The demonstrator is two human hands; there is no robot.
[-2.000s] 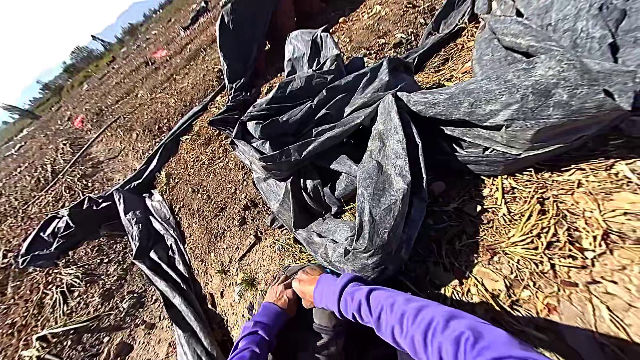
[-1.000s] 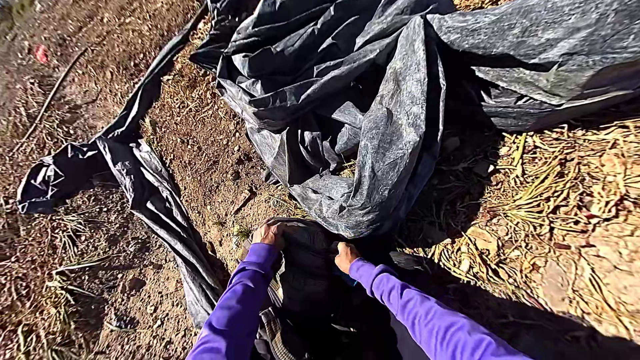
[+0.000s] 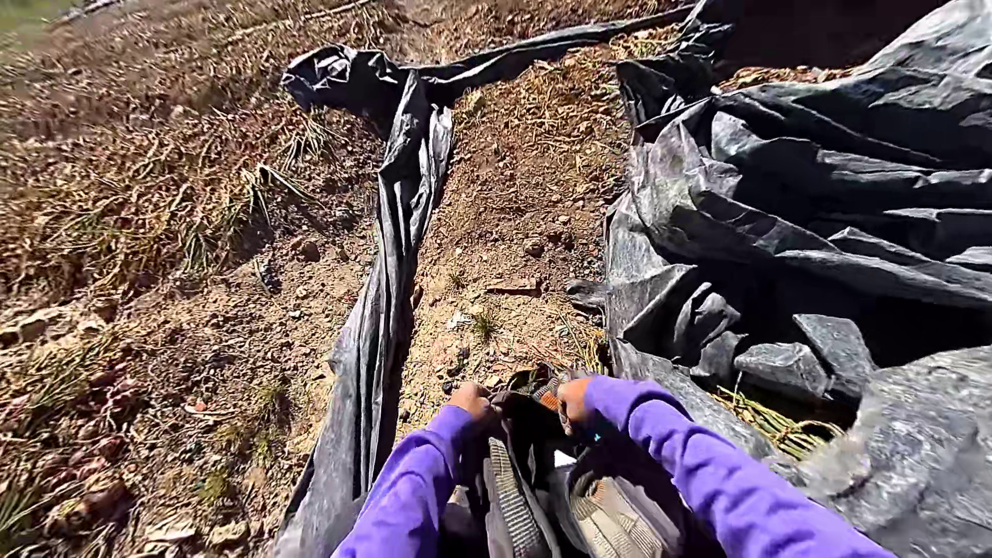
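Observation:
A dark fabric bag, seemingly a backpack with webbing straps (image 3: 515,496), stands at the bottom centre, its top parted to show a dark inside with a small white item (image 3: 563,459). My left hand (image 3: 474,403) is closed on the left edge of its opening. On the right edge, my right hand (image 3: 575,401) grips the rim beside a patch of orange. Both arms wear purple sleeves. Part of the bag's lower body lies behind the forearms.
Crumpled black plastic sheeting (image 3: 814,178) covers the ground on the right. A narrow twisted strip of the sheeting (image 3: 395,209) runs along the left. Dry soil (image 3: 527,201) with small stones lies between them, and withered plants (image 3: 155,186) spread at the far left.
The view has swung left. My hands, together on the bag's top two seconds ago, have moved apart, and the bag's opening now shows its inside.

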